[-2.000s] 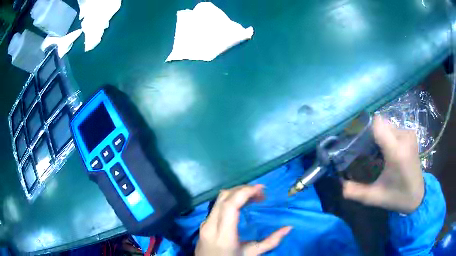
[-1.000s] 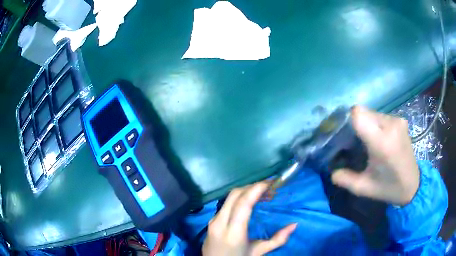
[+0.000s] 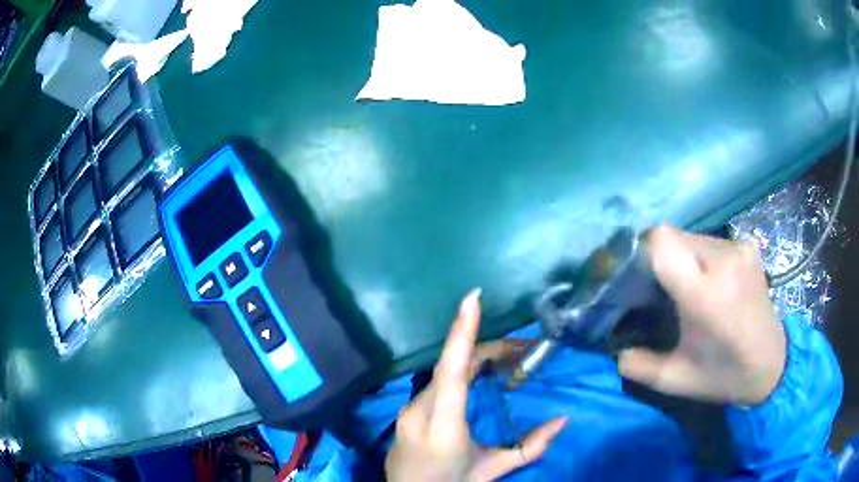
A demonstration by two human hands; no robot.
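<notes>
My right hand (image 3: 721,315) is closed around a dark air blow gun (image 3: 603,297) at the table's front edge. Its metal nozzle with a brass tip points down-left, towards my left hand. My left hand (image 3: 461,414) is blurred, with index finger and thumb apart; a small brownish shape shows behind the index finger, too unclear to name. The handheld tester (image 3: 254,282), black with a blue face and dark screen, lies face up on the green table, untouched. Its lower end is at the table edge.
A clear tray of dark-framed lenses (image 3: 94,202) lies left of the tester. White wipes (image 3: 447,56) and white bottles (image 3: 75,66) are farther back. A thin hose (image 3: 845,179) curves at the right, by crinkled clear plastic (image 3: 801,249). Red and black leads (image 3: 235,458) show below the edge.
The blow gun and my right hand have moved left from two seconds ago. My left index finger now points up, away from the nozzle. The view has shifted slightly; the tester lies as before.
</notes>
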